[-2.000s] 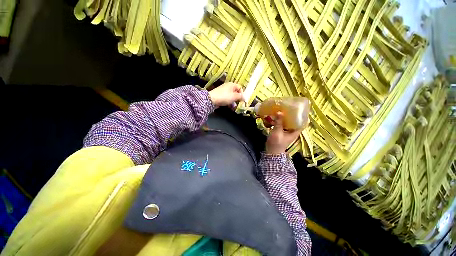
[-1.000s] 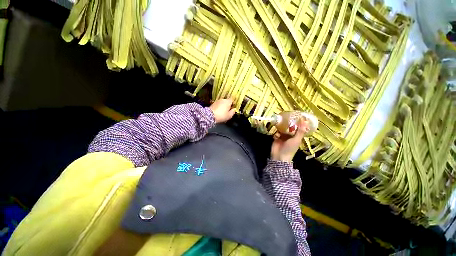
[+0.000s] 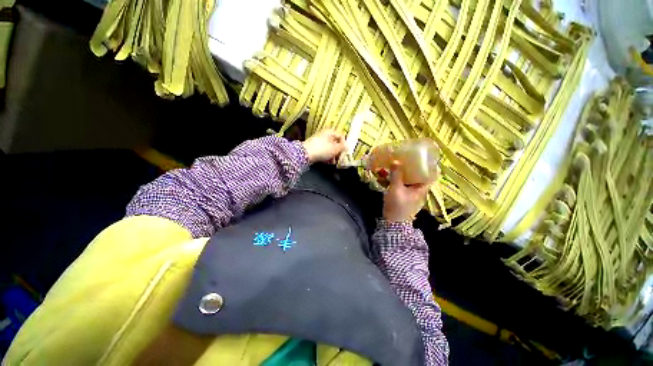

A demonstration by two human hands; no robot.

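Note:
My right hand (image 3: 405, 198) is closed around a cloudy tan glue bottle (image 3: 417, 160) with a red marking, held on its side. Its thin nozzle points left and reaches close to my left fingertips. My left hand (image 3: 326, 146) pinches a strap end (image 3: 344, 158) at the near edge of the strap stack; whether the nozzle touches it is too small to tell. The yellow-green strap stack (image 3: 458, 86) lies crisscrossed on the white table, its ends overhanging the edge.
A loose strap pile (image 3: 176, 48) hangs over the table edge at upper left. Another strap stack (image 3: 598, 207) lies at the right. White tabletop (image 3: 243, 28) shows between the upper-left pile and the stack. The dark floor has yellow lines (image 3: 469, 325).
Since one second ago, the bottle has tipped and its nozzle has moved left to my left fingertips. My left hand has shifted slightly right and up, now pinching a strap end.

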